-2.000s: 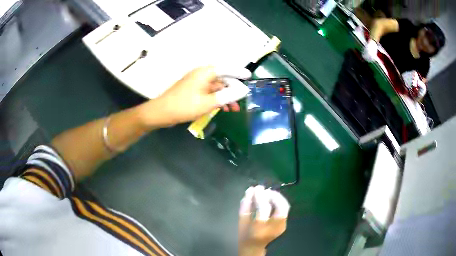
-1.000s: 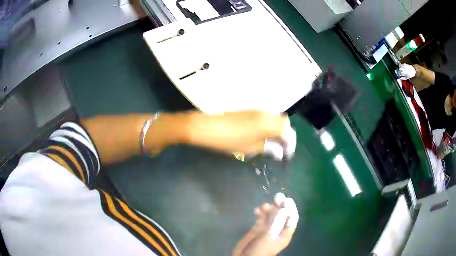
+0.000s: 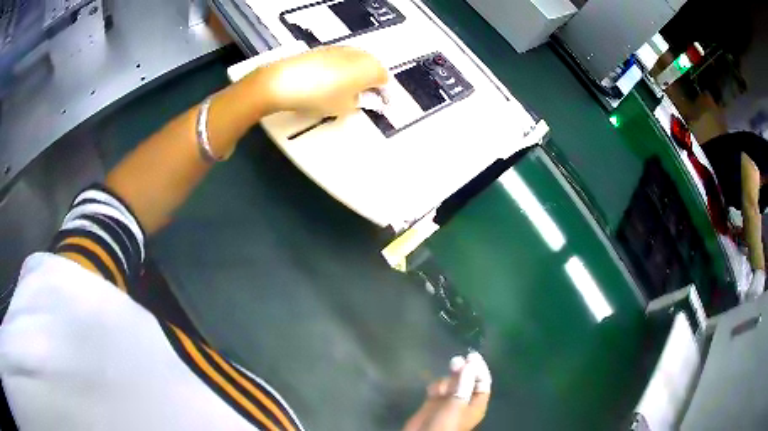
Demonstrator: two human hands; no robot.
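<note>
A phone frame (image 3: 434, 84) with a black outline lies flat on the white plate, its camera cut-outs at the far end. My left hand (image 3: 333, 84) reaches over the plate from the left, white-cotted fingertips at the frame's near-left end. It covers that end, so whether it grips the frame is hidden. A second phone frame (image 3: 354, 18) lies further back. My right hand (image 3: 455, 396) is low over the green mat, cut off by the bottom edge. Its white-cotted fingers are close together; whether they pinch something is unclear. Shiny scraps (image 3: 446, 299) lie just above it.
The white plate (image 3: 362, 172) has yellow tape (image 3: 408, 244) at its near corner. A metal machine bed (image 3: 109, 67) is at the left. A black tray (image 3: 661, 236) and grey cabinet (image 3: 728, 370) are at the right. Another person's arm (image 3: 751, 202) shows at the far right.
The frame held over the mat two seconds ago is no longer there; one now lies on the plate. My left hand has moved up onto the plate. My right hand is slightly lower.
</note>
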